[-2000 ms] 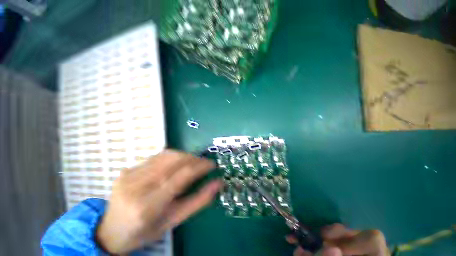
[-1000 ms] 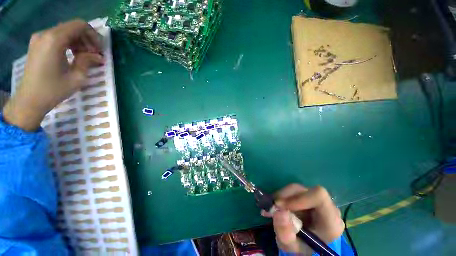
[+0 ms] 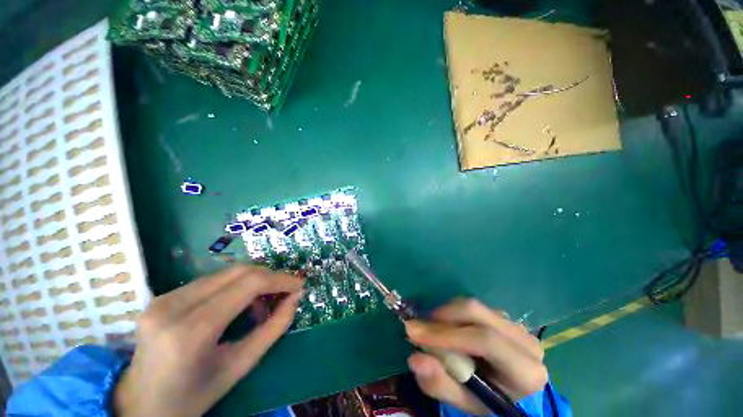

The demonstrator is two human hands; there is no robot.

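Observation:
A green PCB panel (image 3: 332, 236) with two rows of small circuits lies flat on the mat. My left hand (image 3: 216, 326) is at the panel's lower left, thumb and forefinger pinched together; whether something is between the fingertips cannot be made out. My right hand (image 3: 477, 350) holds a soldering iron (image 3: 391, 299) by its pale grip, its tip over the panel's right part. Several modules with white rectangular outlines lie along the panel's upper row. One loose module (image 3: 192, 188) lies on the mat to the upper left, and a dark one (image 3: 220, 243) lies at the panel's left edge.
A white component tray (image 3: 122, 236) stands at the left. A stack of PCB panels (image 3: 281, 61) is at the upper left. A cardboard pad (image 3: 562, 122) with solder scraps lies at the upper right. Black cables (image 3: 688, 273) and a yellow-and-black strip (image 3: 599, 322) are at the right.
My left hand has come from the top of the white tray to the panel's lower left. The module that lay there is now out of sight. My right hand still holds the iron over the panel.

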